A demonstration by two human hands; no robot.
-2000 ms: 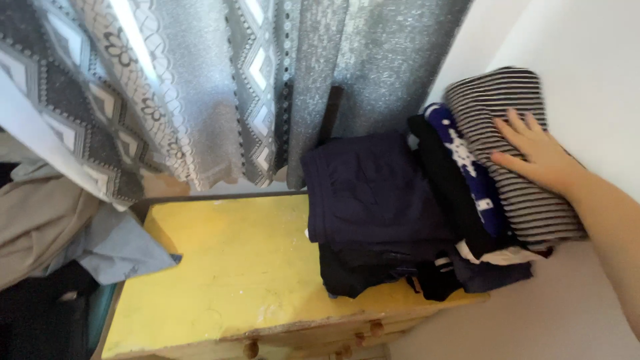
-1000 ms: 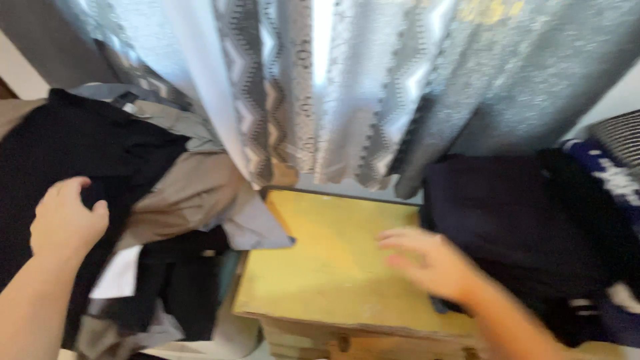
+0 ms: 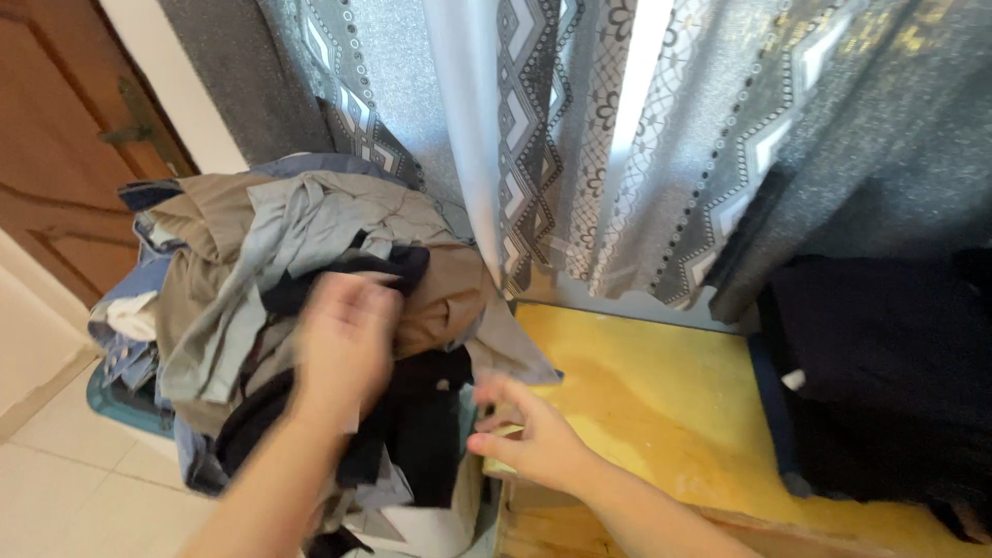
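Observation:
A large heap of unfolded clothes overflows a laundry basket with a teal rim at the left. Over dark cloth in the middle of the heap is my left hand, blurred; whether its fingers grip any of it cannot be told. My right hand hangs beside the heap at the near left edge of the yellow wooden cabinet top, fingers apart and holding nothing. A stack of folded dark clothes lies on the cabinet's right side.
Grey patterned curtains hang behind the cabinet and touch the heap. A brown wooden door with a metal handle stands at the far left, above a tiled floor.
My right hand has moved from the striped folded cloth at the right to beside the heap. The black garment that covered the heap's top one second ago no longer lies there. The view has swung left.

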